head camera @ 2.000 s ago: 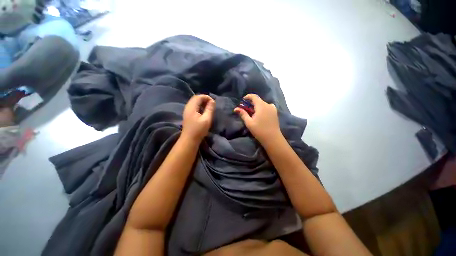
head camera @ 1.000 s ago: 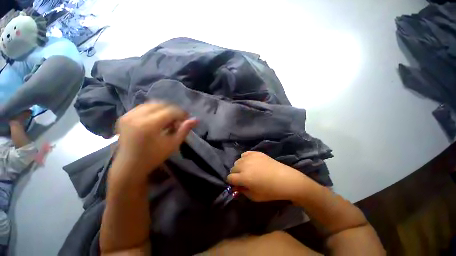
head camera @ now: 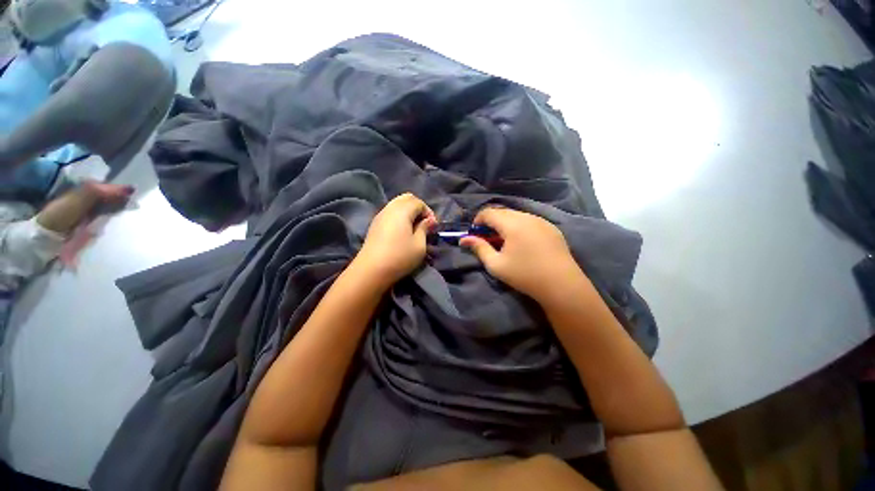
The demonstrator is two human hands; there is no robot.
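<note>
A large heap of dark grey garments [head camera: 365,105] lies on the table in front of me, with layered edges fanned on the left and between my forearms. My left hand [head camera: 401,238] pinches the grey cloth near the middle of the heap. My right hand [head camera: 523,247] is just right of it, closed around small thread snips [head camera: 455,233]. A silvery blade sticks out toward my left fingertips, with dark blue and red glints at my right fingers. The exact spot where the blade meets the cloth is too small to tell.
The white table [head camera: 662,144] curves around the heap. At the left are a grey and light-blue cushion [head camera: 106,101] and another person's hand and sleeve [head camera: 72,211]. A second dark garment pile [head camera: 849,144] lies at the right edge. Scissors-like handles [head camera: 192,40] show at the top left.
My left hand has come down onto the cloth beside my right hand. My right hand has moved up and right with the snips. The cloth between them is regathered, and the other person's hand has shifted.
</note>
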